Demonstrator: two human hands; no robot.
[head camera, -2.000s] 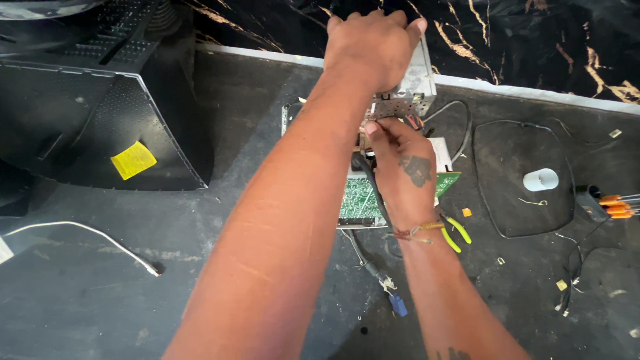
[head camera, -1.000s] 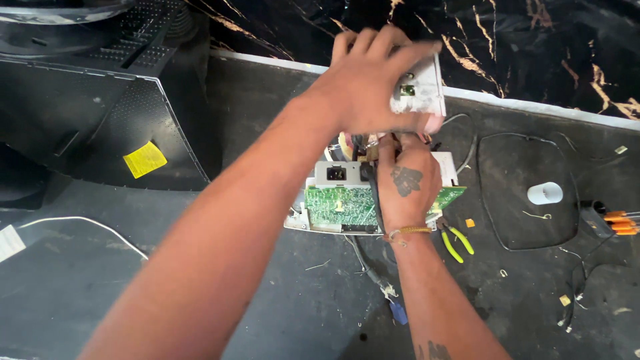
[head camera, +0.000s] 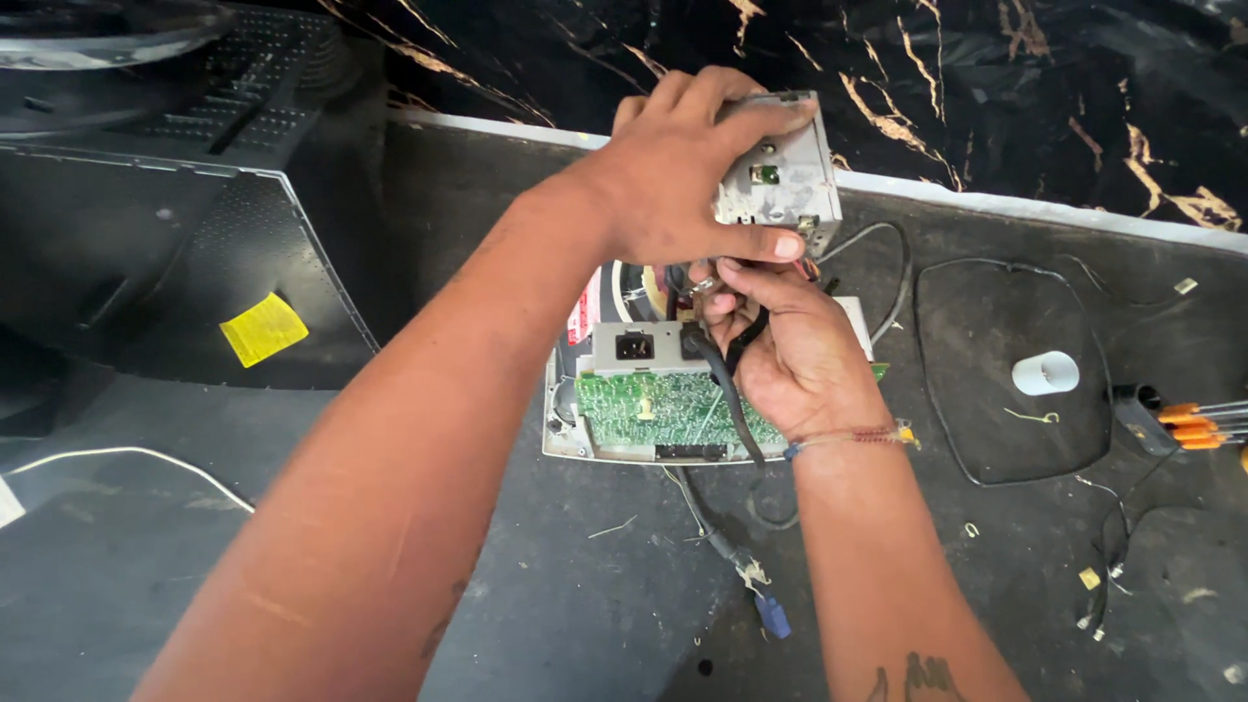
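My left hand (head camera: 673, 175) grips a dusty metal housing (head camera: 795, 185) at the back, its thumb along the lower edge. Just below, my right hand (head camera: 795, 341) is palm up with its fingers curled among cables under the housing; what they pinch is partly hidden. In front lies an opened electronic unit with a green circuit board (head camera: 624, 405) and a metal bracket bearing a black power inlet (head camera: 635, 346). A thick black cable (head camera: 726, 380) runs from the bracket down over the board. Below the unit lies a cable end with a blue connector (head camera: 772, 616).
A black perforated casing (head camera: 146, 253) with a yellow sticker (head camera: 264, 330) stands at the left, near a white cable (head camera: 136, 450). At the right are a looped black cable (head camera: 926, 390), a white cylindrical cap (head camera: 1045, 372) and orange-handled screwdrivers (head camera: 1194, 424) in a holder. Black marbled sheeting (head camera: 975, 88) borders the back.
The left hand has tilted the metal housing, and its face with a small green part shows more than two seconds ago. The bracket with the power inlet, then hidden by the forearm, is visible.
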